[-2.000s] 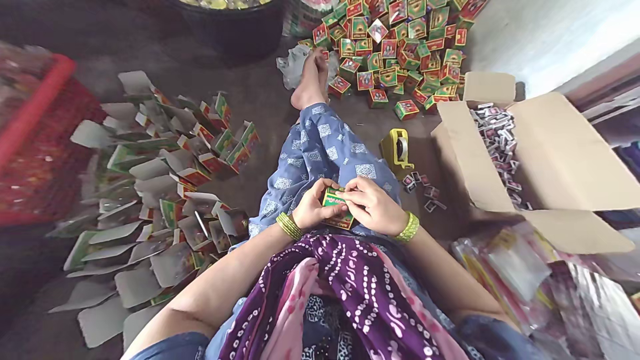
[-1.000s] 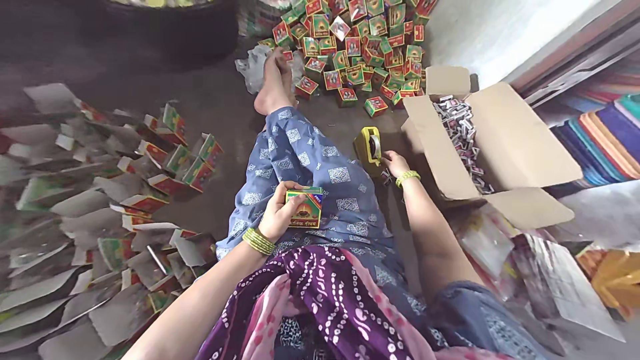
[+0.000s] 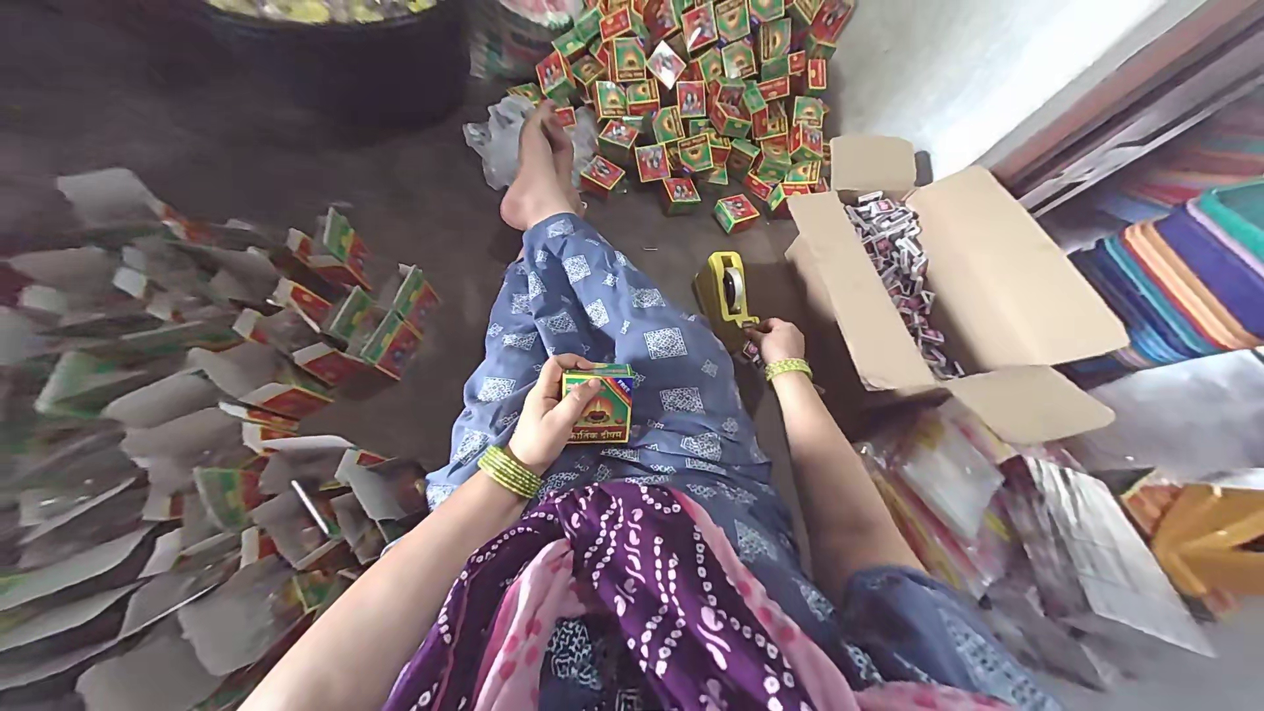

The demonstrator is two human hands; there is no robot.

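Observation:
My left hand [image 3: 555,407] holds a small green, red and yellow printed carton [image 3: 602,407] over my lap, its thumb across the front face. On the floor to the right of my legs stands a yellow tape dispenser [image 3: 727,292] with a roll of tape in it. My right hand [image 3: 778,346] is at the near end of the dispenser, fingertips close together; whether they pinch tape or a small item cannot be told. Small dark and pink pieces [image 3: 752,354] lie on the floor under its fingers.
An open cardboard box [image 3: 1007,276] of small packets stands to the right. Closed printed cartons [image 3: 691,99] are heaped beyond my feet. Many open-flapped cartons [image 3: 296,395] fill the left. Plastic packages [image 3: 948,494] lie at lower right, and a dark tub [image 3: 336,69] stands at upper left.
Two seconds ago both hands were together on the carton. My right hand has since let go of it and moved right to the tape dispenser; my left hand still holds the carton.

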